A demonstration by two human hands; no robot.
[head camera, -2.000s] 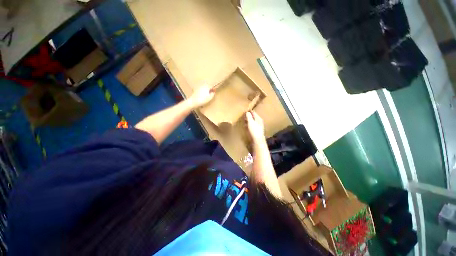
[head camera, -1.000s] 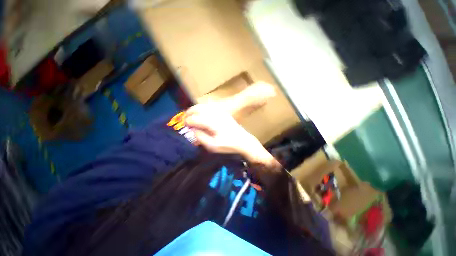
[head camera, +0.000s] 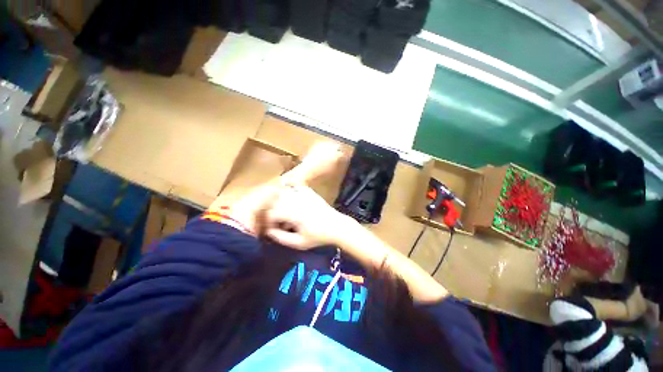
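An open brown carton [head camera: 256, 161] lies on the cardboard-covered bench in front of me, partly behind my arms. My left hand [head camera: 321, 160] is blurred beyond the carton's right side; its fingers are unclear. My right hand [head camera: 280, 216] crosses over my left forearm near the orange band at my sleeve cuff. Its fingers look curled, but I cannot tell whether they hold anything. A black plastic housing [head camera: 368, 182] with moulded recesses lies to the right of my hands. A black and red glue gun [head camera: 443, 204] rests in the tool box [head camera: 471, 182], its cord trailing over the bench.
A cell box [head camera: 523, 205] of green cylinders and red wires stands right of the tool box. Loose pinkish-red lead wires [head camera: 581, 249] lie further right, near another person's striped sleeve [head camera: 592, 330]. Black housings [head camera: 382, 33] line the back. A clear plastic bag [head camera: 89, 120] lies at left.
The view has swung right, showing more bench and another person. Both hands have left the carton they held earlier; my right hand has crossed to my left forearm.
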